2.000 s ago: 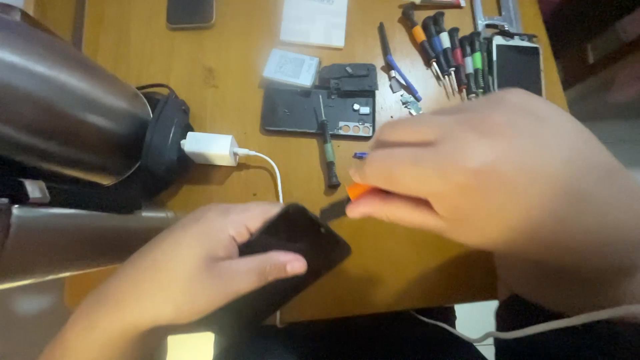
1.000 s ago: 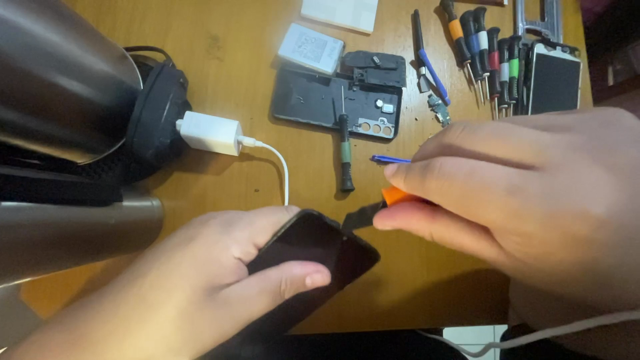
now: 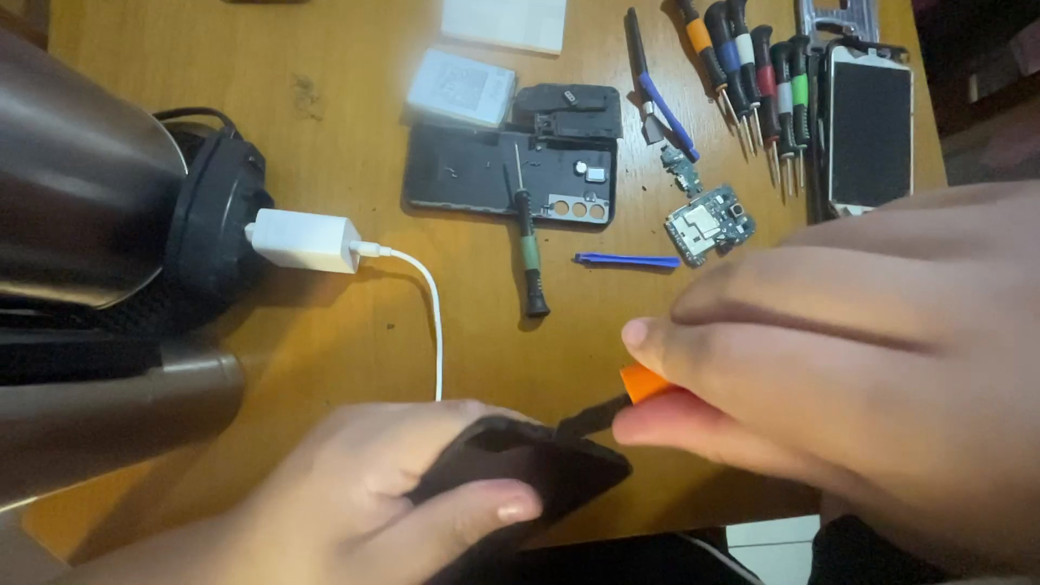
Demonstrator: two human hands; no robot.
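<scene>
My left hand (image 3: 406, 496) grips a dark smartphone screen assembly (image 3: 561, 479), its thumb on the flat face, tilted above the table's near edge. My right hand (image 3: 812, 366) holds an orange-handled tool (image 3: 643, 383) between thumb and fingers; its dark flat blade (image 3: 591, 416) meets the phone's upper edge. How far the tip goes in cannot be seen. Beyond the hands lie a blue plastic pry tool (image 3: 626, 261), a phone circuit board (image 3: 708, 224), and a black phone back cover (image 3: 479, 175) with a green-banded screwdriver (image 3: 529, 244) across it.
A white charger (image 3: 305, 240) with its cable lies at left, beside metal vessels (image 3: 73, 171). A battery (image 3: 463, 85) touches the back cover's far side. Several screwdrivers (image 3: 766, 73) and a white-framed phone display (image 3: 871, 130) lie at the upper right. The table's near edge (image 3: 691, 528) runs below my hands.
The blade stays at the phone's upper edge while my right hand shifts a little. The circuit board, earlier mostly covered by my right hand, now shows. The view has shifted.
</scene>
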